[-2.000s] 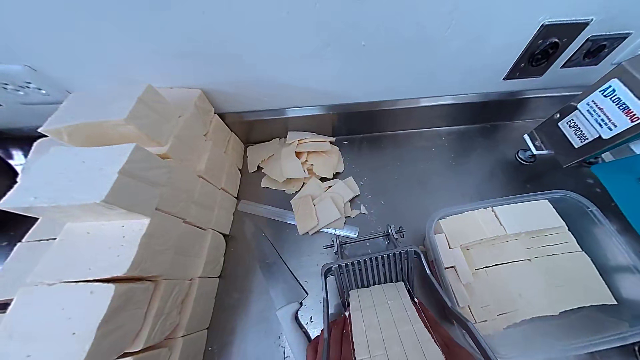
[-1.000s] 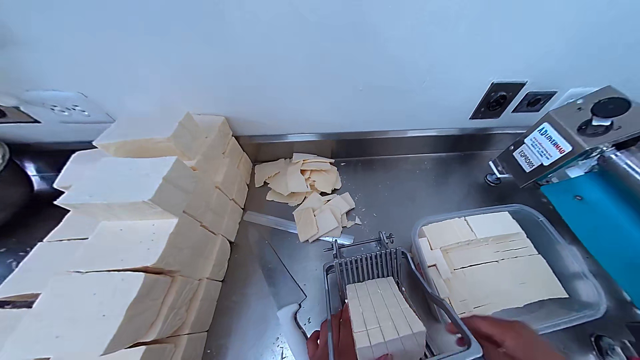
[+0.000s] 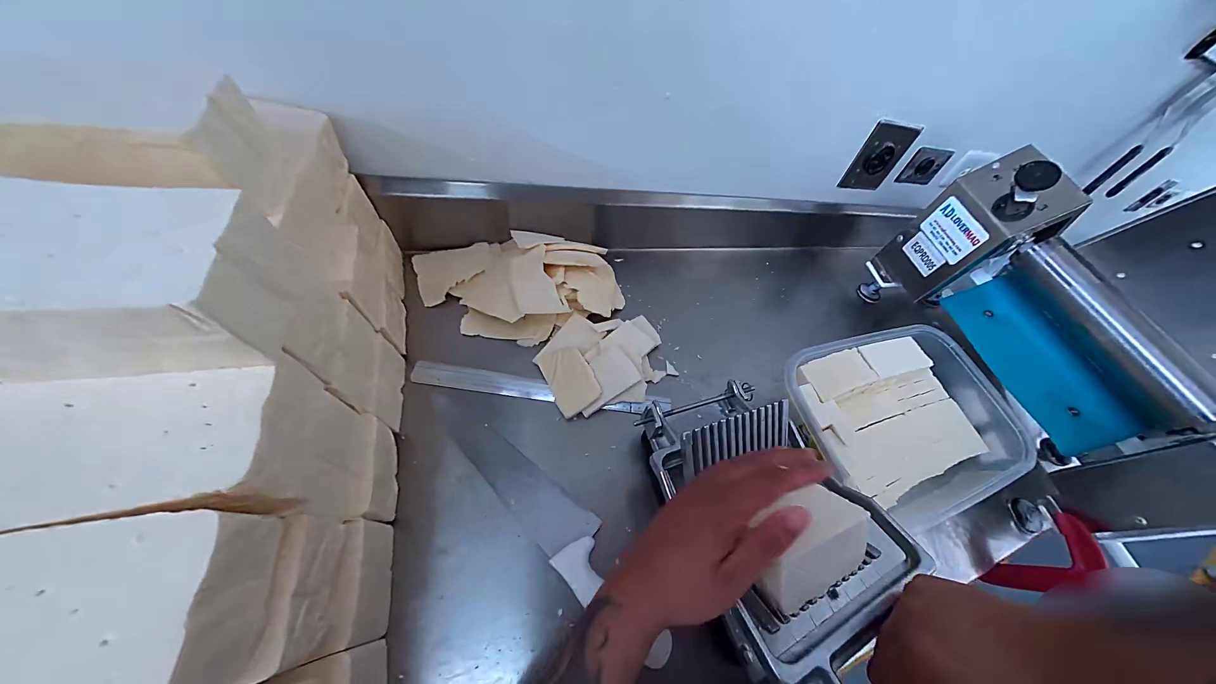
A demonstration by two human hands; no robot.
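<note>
A metal slicer frame (image 3: 793, 617) with a comb of upright blades stands at bottom centre. On its bed sits a pale block of cheese (image 3: 826, 551). My left hand (image 3: 708, 532) reaches over the frame from below, its fingers spread against the near-left side of the block. My right hand (image 3: 936, 617) is by the frame's lower right corner; its fingers are folded and mostly hidden, so what it holds cannot be told. A clear plastic tub (image 3: 1021, 446) of pale slabs (image 3: 912, 446) stands beyond the frame to the right.
Large pale blocks (image 3: 123, 446) are stacked at left. Thin scraps (image 3: 513, 285) lie near the wall. A metal ruler (image 3: 475, 380) and a white-handled knife (image 3: 532, 489) lie on the steel counter (image 3: 456, 589). A roller machine with a blue sheet (image 3: 1045, 361) stands at right, a red handle (image 3: 1073, 560) below.
A block sits on the slicer bed, where cut strips stood earlier. My left hand has come up over the frame. My right hand has stayed near the frame's right side since one second ago.
</note>
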